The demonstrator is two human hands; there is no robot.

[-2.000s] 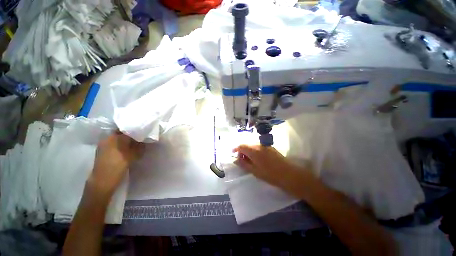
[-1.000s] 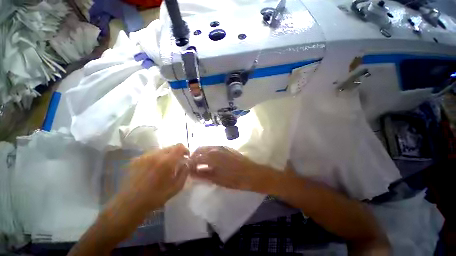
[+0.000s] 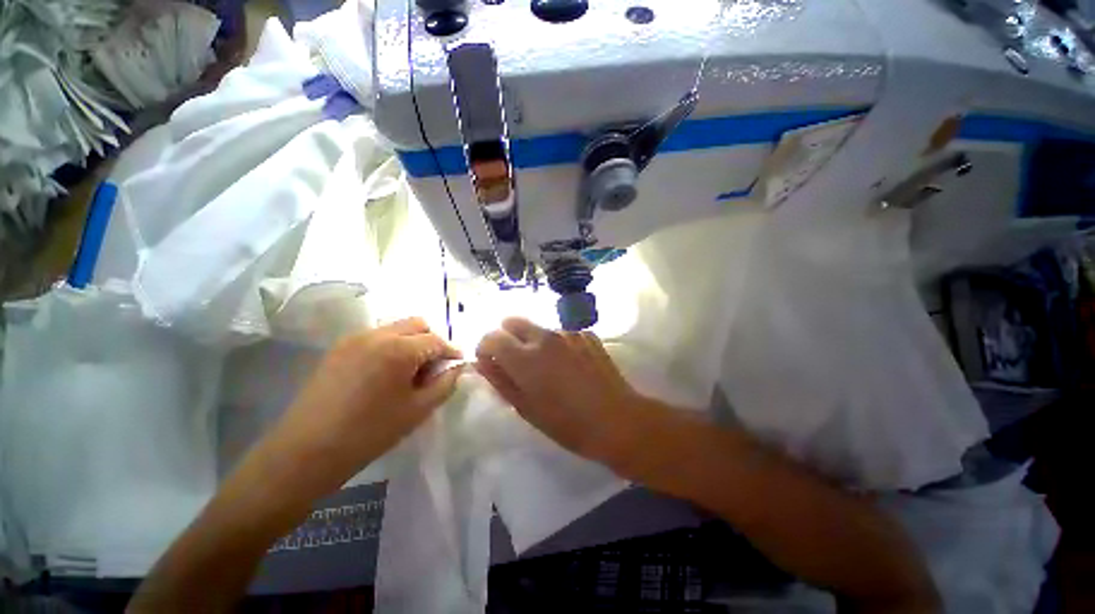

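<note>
My left hand point(image 3: 414, 372) and my right hand point(image 3: 528, 366) are close together just in front of the lit needle area, both pinching white cloth at its edge. A narrow white piece point(image 3: 414, 528) hangs from my fingers over the table's front edge. The garment panel point(image 3: 841, 348) spreads under and to the right of the sewing machine head point(image 3: 600, 108). The dark round knob point(image 3: 576, 308) is just above my right hand. Glare hides the presser foot and needle.
A stack of cut pieces point(image 3: 108, 432) lies at the left. Rumpled sewn work point(image 3: 252, 204) lies left of and behind the head. A ruler strip point(image 3: 336, 522) runs along the front edge. A parts tray point(image 3: 1003, 324) is at the right. More white bundles point(image 3: 60, 108) are at the far left.
My left hand has come from the left stack to meet my right hand, with a narrow white piece now hanging there. The view has moved closer to the machine head.
</note>
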